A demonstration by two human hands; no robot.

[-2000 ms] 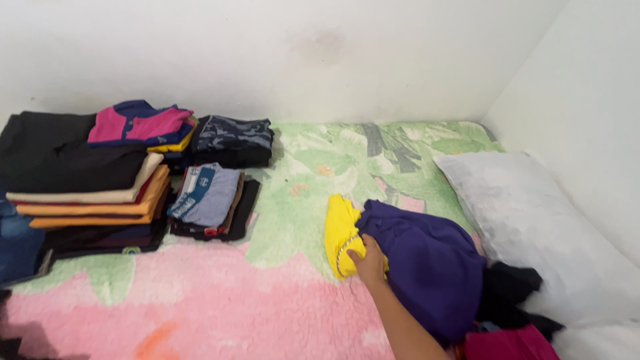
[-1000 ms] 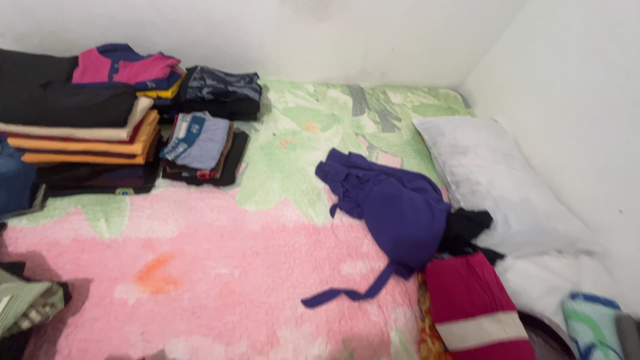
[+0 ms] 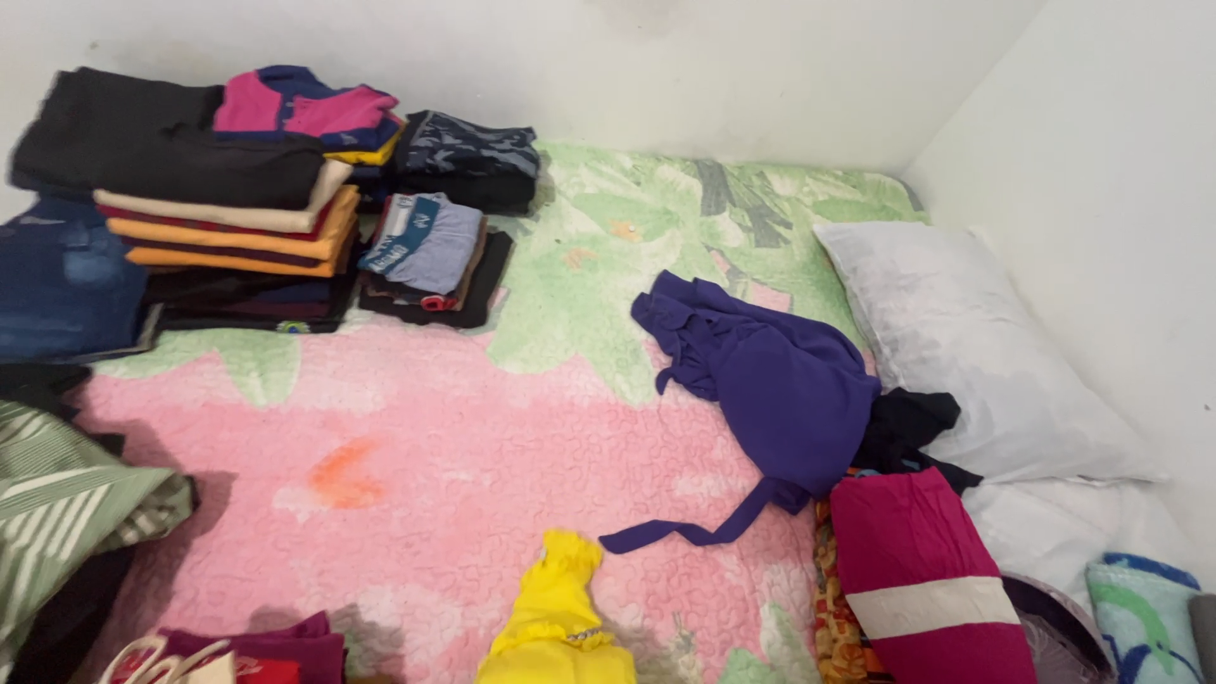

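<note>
Neither of my hands shows in the head view now. A yellow garment (image 3: 560, 627) with a ruffled end and a braided trim lies at the bottom middle, cut off by the frame edge; whether a hand touches it is hidden. Up and to the right of it, a purple garment (image 3: 779, 380) lies crumpled, its long strap trailing left toward the yellow garment. A black cloth (image 3: 902, 427) sits against the purple garment's right side. Below that lies a magenta garment (image 3: 921, 532) with a white band.
Folded clothes (image 3: 228, 228) stand in stacks at the upper left, with folded underwear (image 3: 437, 247) beside them. Jeans (image 3: 66, 275) and a green striped garment (image 3: 76, 503) lie at left. A white pillow (image 3: 978, 351) rests by the right wall on the floral quilt (image 3: 408, 427).
Two seconds ago a hand held the yellow garment at the purple one's left; now the yellow garment is at the bottom middle. That hand has left the view, and the purple garment's strap lies exposed.
</note>
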